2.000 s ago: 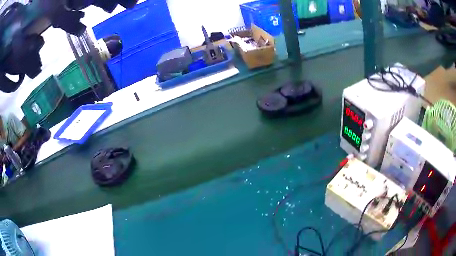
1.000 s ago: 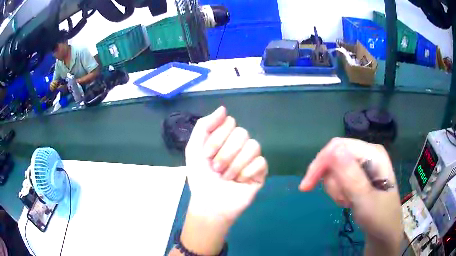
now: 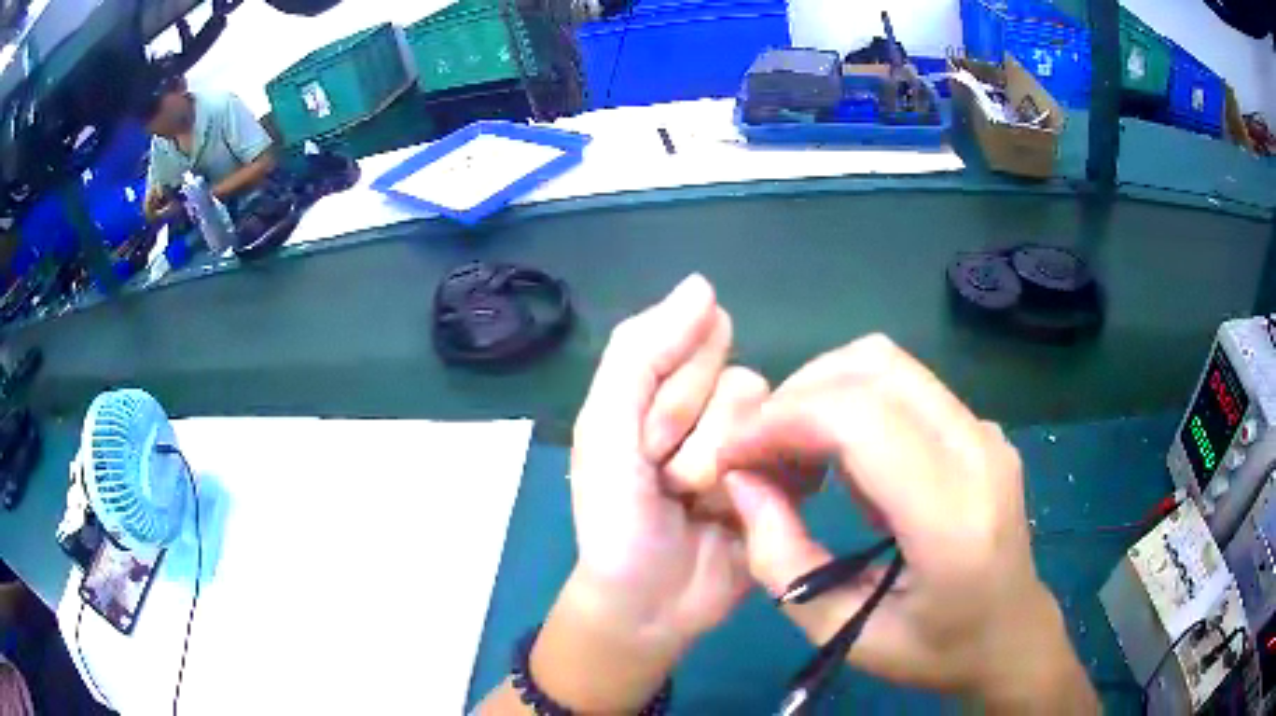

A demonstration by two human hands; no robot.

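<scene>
My left hand (image 3: 651,483) is raised in the middle with its fingers curled. Whether anything is in it is hidden. My right hand (image 3: 910,490) touches it from the right, thumb and forefinger pinched at the left fingers. What lies between these fingertips cannot be seen. Thin black test cables (image 3: 856,623) hang from my right hand across its palm, with slim dark ends pointing down left. A black headphone (image 3: 497,315) lies folded on the green conveyor belt behind my hands. Another black headphone (image 3: 1029,291) lies on the belt further right.
At the right stand a power supply (image 3: 1220,420) with red and green digits and an off-white test box (image 3: 1182,581). At the left are a white sheet (image 3: 350,560), a light blue fan (image 3: 129,469) and a phone (image 3: 122,585). A person (image 3: 210,147) sits far left.
My hands were apart a second ago and now meet in the middle. Black cables now show at my right hand. The view has tilted slightly down. Two seconds ago no hands were in view.
</scene>
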